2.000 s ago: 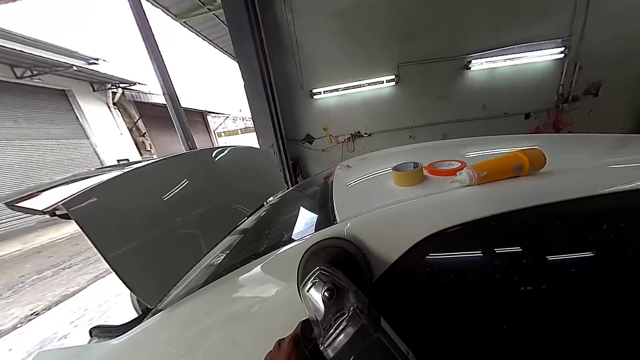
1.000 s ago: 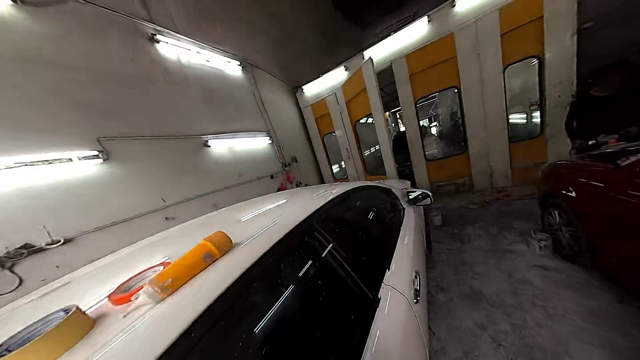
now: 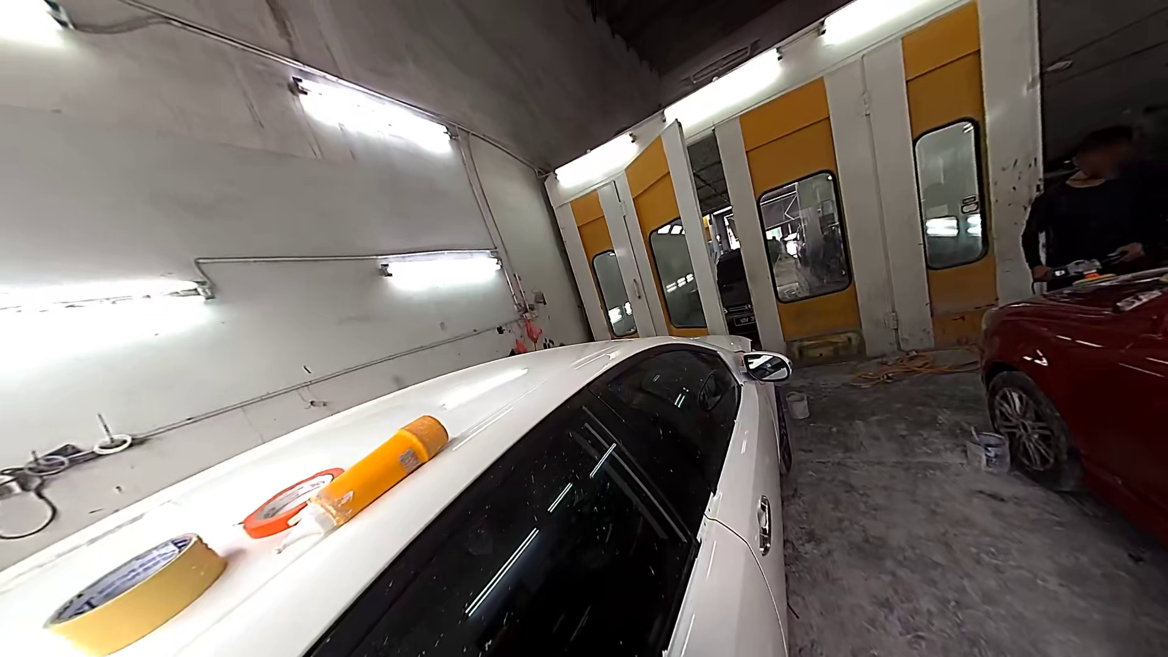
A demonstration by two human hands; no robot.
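Note:
Neither of my hands is in view. The white car's roof [image 3: 538, 367] runs away from the lower left. A roll of yellow masking tape [image 3: 146, 598] lies on the roof at the lower left. Beyond it an orange-red roll of tape [image 3: 265, 520] lies flat. An orange squeeze bottle [image 3: 383, 470] rests on its side with its whitish nozzle end at that roll. Dark side windows [image 3: 547, 511] with pale specks and light reflections stretch below the roof edge.
A red car [image 3: 1095, 392] stands at the right, with a person [image 3: 1081, 214] in dark clothes behind it. A bucket [image 3: 988, 452] is by its front wheel. An orange cord [image 3: 903, 367] lies on the floor before the yellow and white booth doors [image 3: 794, 128].
The view has swung far to the right from the car's rear. The polisher and the hand on it, seen two seconds ago, are out of view. The person behind the red car shows more clearly.

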